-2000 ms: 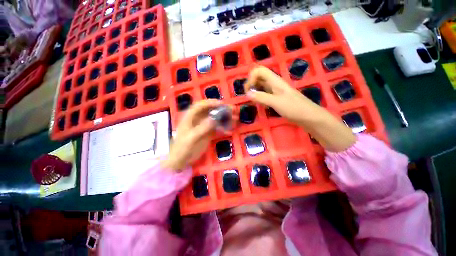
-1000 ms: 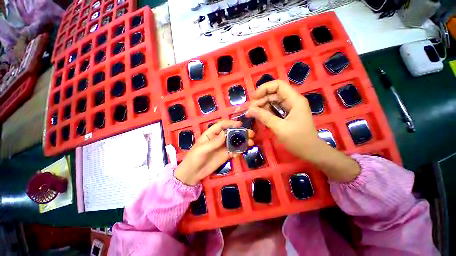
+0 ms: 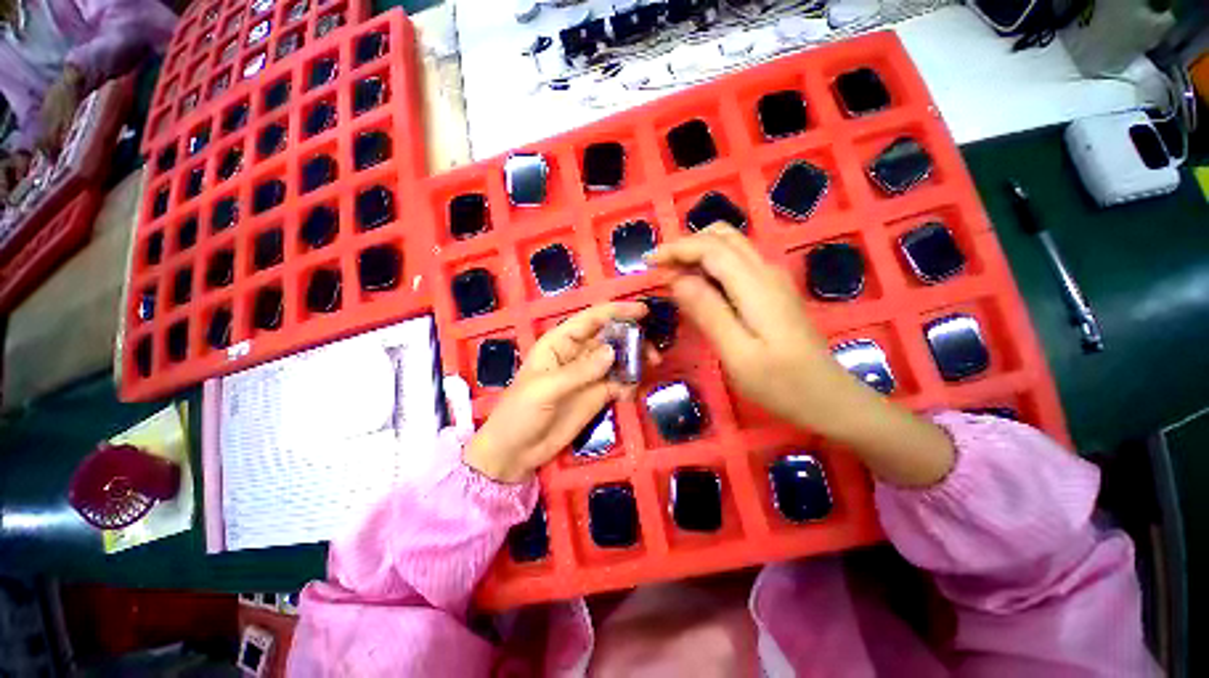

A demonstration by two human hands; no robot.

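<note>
My left hand (image 3: 550, 397) holds a small watch body (image 3: 623, 352) between thumb and fingers over the middle of the red-orange watch tray (image 3: 753, 519). The watch body is tilted, and its surface looks greyish and slightly blurred. My right hand (image 3: 756, 325) is just right of it above the tray, fingers bent and apart. No watch body shows in my right hand; its palm side is partly hidden. The tray's square pockets hold glossy black watch bodies, such as one at the front right (image 3: 800, 489). Both hands hide some pockets.
A second red tray of watch bodies (image 3: 398, 302) stands at left. A ruled record sheet (image 3: 325, 444), a dark red round item (image 3: 123, 485) and a pen (image 3: 1057, 268) lie beside the trays. A white box (image 3: 1122, 156) is at right. Small black units with cables (image 3: 623, 29) line the back.
The watch body in my left hand has turned from facing the camera to a tilted angle. The dark item seen at my right fingers one second ago no longer shows there.
</note>
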